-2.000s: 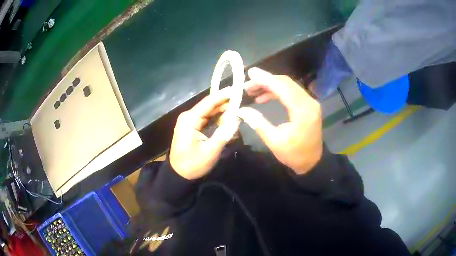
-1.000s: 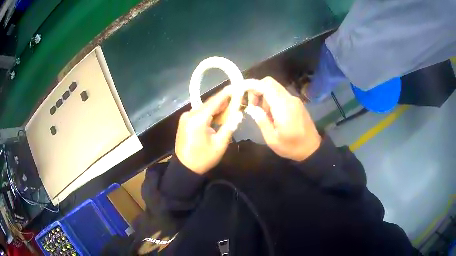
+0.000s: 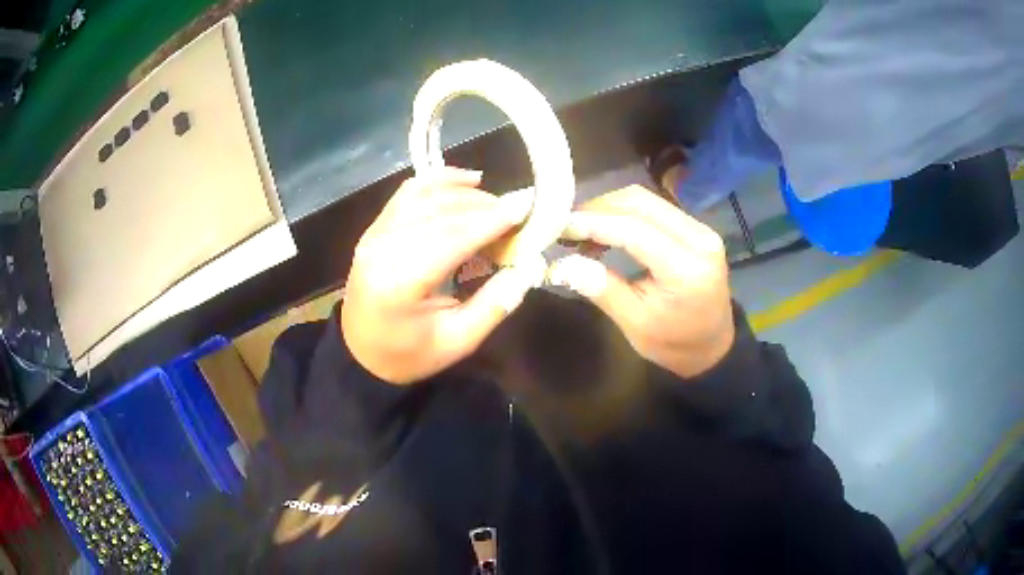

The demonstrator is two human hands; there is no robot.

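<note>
A cream-white tape roll (image 3: 550,140) stands upright in front of my body, its open centre facing me at a slant. My left hand (image 3: 421,281) grips the roll's lower part between thumb and fingers. My right hand (image 3: 663,275) is just right of the roll, its thumb and index fingertips close together at the roll's lower right edge. Pale wrapping shows on the right thumb tip. Glare hides whether a tape strip lies between the right fingertips.
A cardboard sheet (image 3: 168,213) with several small dark pieces lies on the green bench (image 3: 326,101) at left. A blue parts bin (image 3: 152,432) holds small round parts, beside a cardboard box (image 3: 234,388). A person in grey (image 3: 887,90) sits at right on a blue stool (image 3: 837,213).
The roll has turned from nearly edge-on to show its open centre, and now sits higher in view. My right fingertips have closed in beside it. The view has shifted slightly.
</note>
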